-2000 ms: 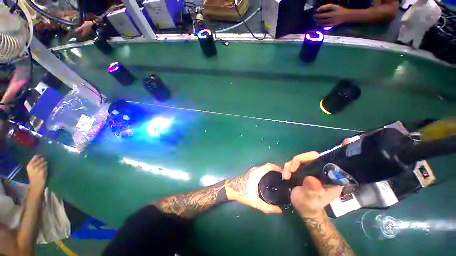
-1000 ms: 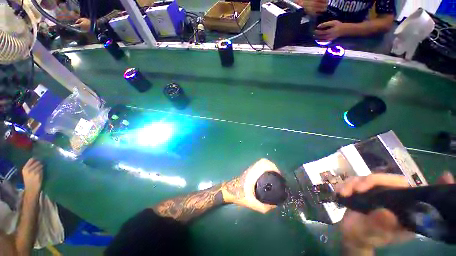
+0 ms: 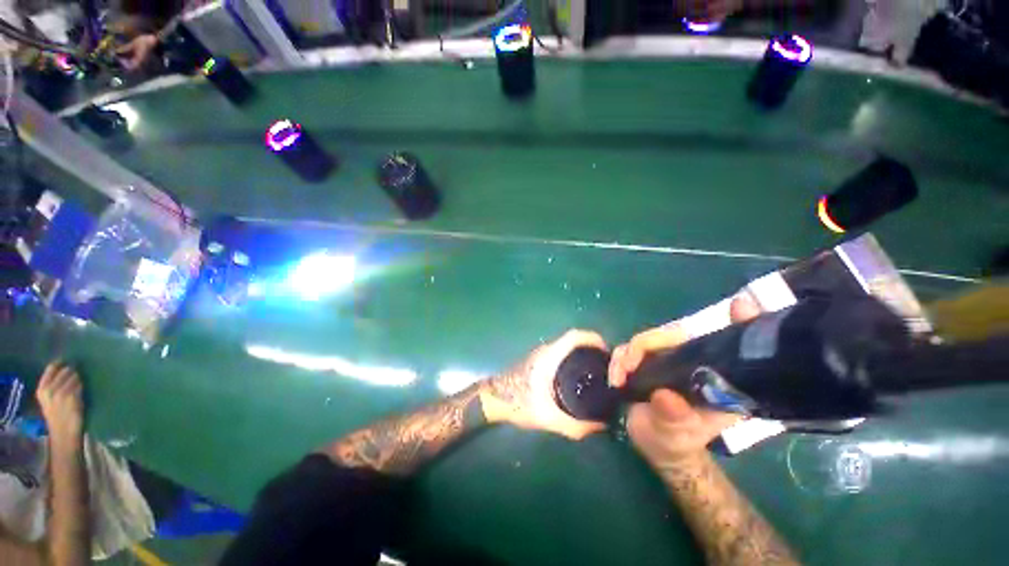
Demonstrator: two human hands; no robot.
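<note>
My left hand (image 3: 539, 389) is wrapped around a black cylindrical speaker unit (image 3: 581, 383), its dark round end facing up. My right hand (image 3: 671, 418) grips the thick black electric screwdriver (image 3: 775, 359), which lies slanted across the view with its nose at the unit's right edge. The driver's tip is hidden by my fingers. The screw feeder (image 3: 876, 276), a light box with a dark top, is partly hidden behind the driver.
Several black units are on the green belt (image 3: 498, 287), including one with a pink ring (image 3: 301, 152) and one lying on its side (image 3: 871, 195). A clear plastic bag (image 3: 138, 271) is at left, near a person's hand (image 3: 60, 396). A clear round dish (image 3: 846, 467) is at lower right.
Since one second ago, my right hand has brought the screwdriver left from over the feeder to the held unit. The units on the belt's far side have shifted in view.
</note>
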